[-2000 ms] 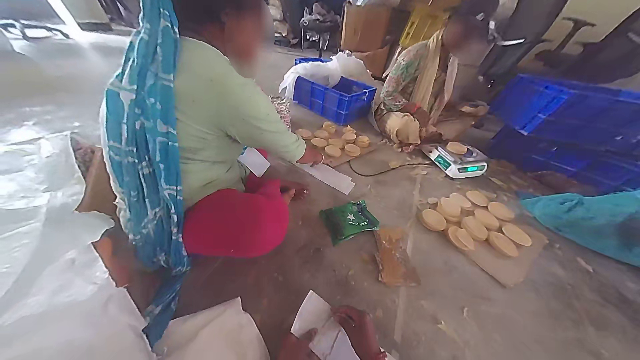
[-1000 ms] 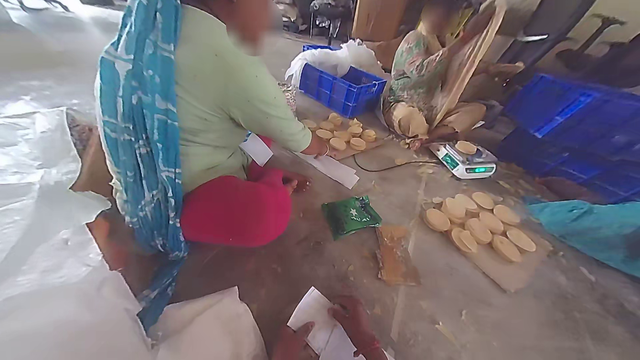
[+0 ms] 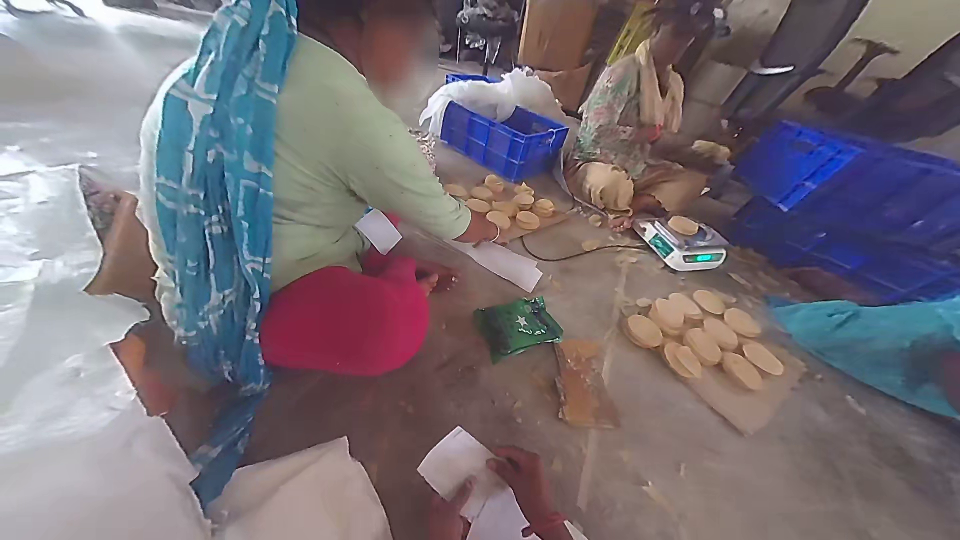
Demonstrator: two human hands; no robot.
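At the bottom centre, my left hand (image 3: 452,512) grips the lower edge of white paper (image 3: 459,461). My right hand (image 3: 527,484) has its fingers on the same paper from the right, a red band at its wrist. More white sheets lie beneath and between my hands; how many is not clear. Beyond them on the floor lie a green plastic packet (image 3: 517,328) and a brown flat piece (image 3: 585,384). To the right, several pale oval pieces (image 3: 703,346) rest on a cardboard sheet (image 3: 746,409).
A person (image 3: 337,150) sits at left, hand by a paper strip (image 3: 504,266) and more oval pieces (image 3: 501,206). Another person (image 3: 630,127) sits behind a digital scale (image 3: 686,244) holding one oval piece. Blue crates (image 3: 502,142) stand behind; white sheeting (image 3: 60,337) covers the left.
My hands have shifted on the white paper, which is now raised between them. The person by the scale has lowered an arm that was raised with cloth a second ago.
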